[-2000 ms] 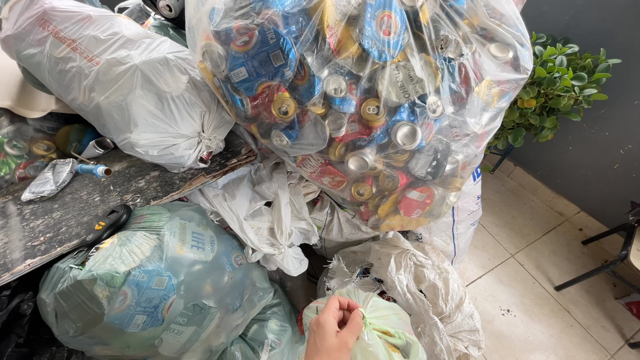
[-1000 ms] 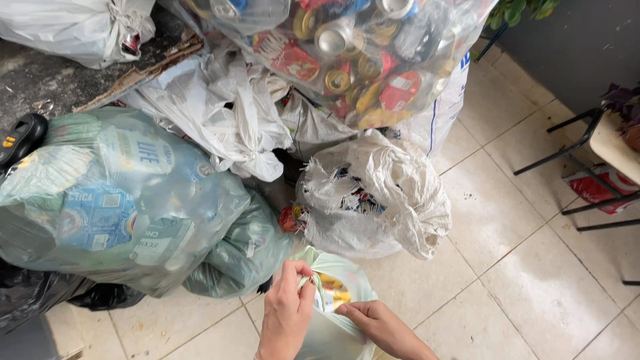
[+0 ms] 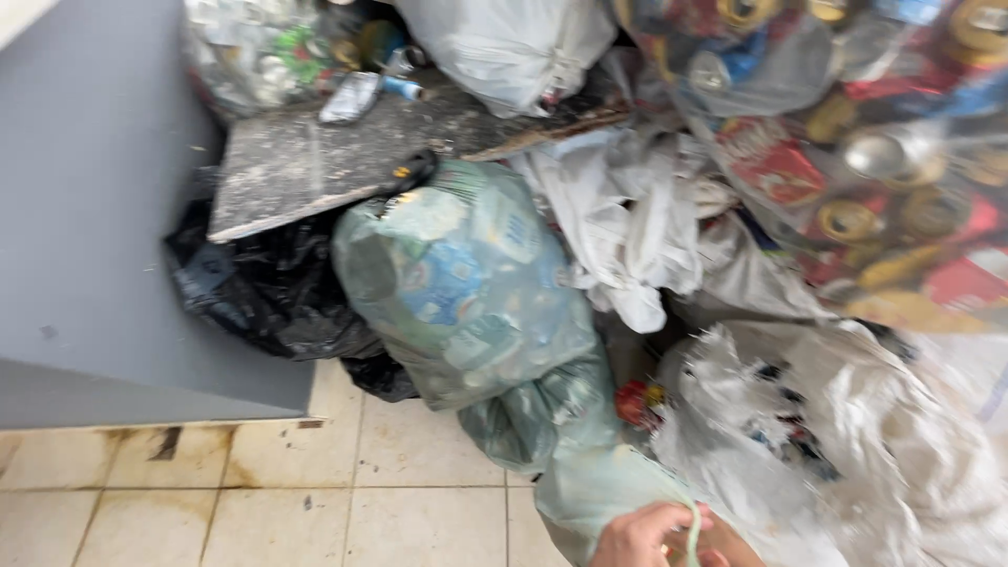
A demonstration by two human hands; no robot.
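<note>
At the bottom edge, my left hand (image 3: 642,535) grips the rim of a thin pale green plastic bag (image 3: 587,492). Close beside it on the right is my right hand (image 3: 726,543), partly cut off by the frame and blurred, at the same rim. Something yellowish shows between the hands. Just above the bag lies a larger green translucent bag (image 3: 472,307) with bottles and packaging inside. To the right stands a frayed white woven sack (image 3: 858,409) with dark bits in its opening.
A big clear bag of crushed cans (image 3: 890,197) fills the upper right. A worn dark board (image 3: 291,161) carries a white bag (image 3: 512,47), a flattened can (image 3: 351,98) and a black-handled tool (image 3: 413,172). Black bags (image 3: 276,291) lie under it, beside a grey wall (image 3: 94,220). Tiled floor (image 3: 425,457) shows below.
The view has swung left. Two seconds ago one hand was visible at the pale green bag's gathered top; one second ago both hands were at its opening, where they still are.
</note>
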